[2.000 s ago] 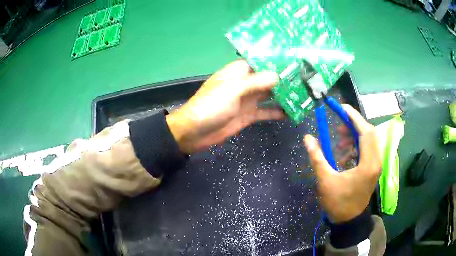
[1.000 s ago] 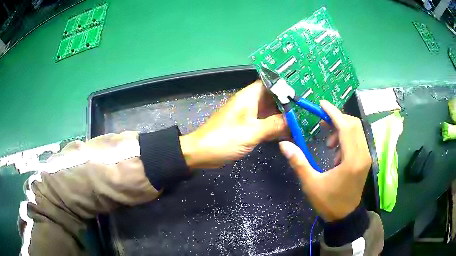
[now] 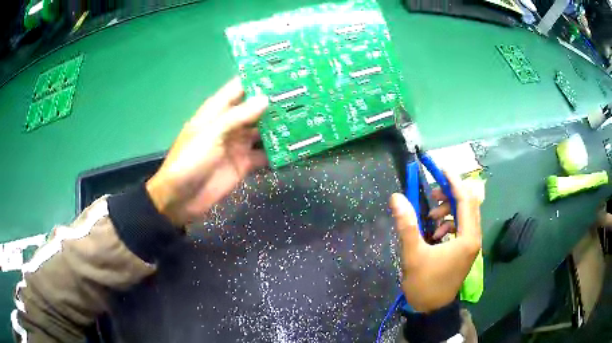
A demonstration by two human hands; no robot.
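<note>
My left hand [image 3: 215,151] holds a green circuit board panel [image 3: 322,84] by its left edge, raised over the back of the black tray. White connectors in two columns face me. My right hand [image 3: 439,251] holds cutters with blue handles [image 3: 414,184]; their jaws point up beside the panel's lower right corner. Whether the jaws touch the panel I cannot tell. Silvery clippings [image 3: 265,288] lie scattered in the tray [image 3: 121,166]. A thin blue cord [image 3: 391,313] hangs by my right wrist.
Green boards lie on the mat at far left [image 3: 55,92] and far right [image 3: 518,63]. Right of the tray are a yellow-green cloth [image 3: 473,280], a black lump [image 3: 515,238], a yellow-green roll [image 3: 577,185] and a pale yellowish item [image 3: 572,154].
The view has shifted right. The panel has turned more upright, its connector face now fully in view. The cutters have moved from in front of the panel to its lower right corner.
</note>
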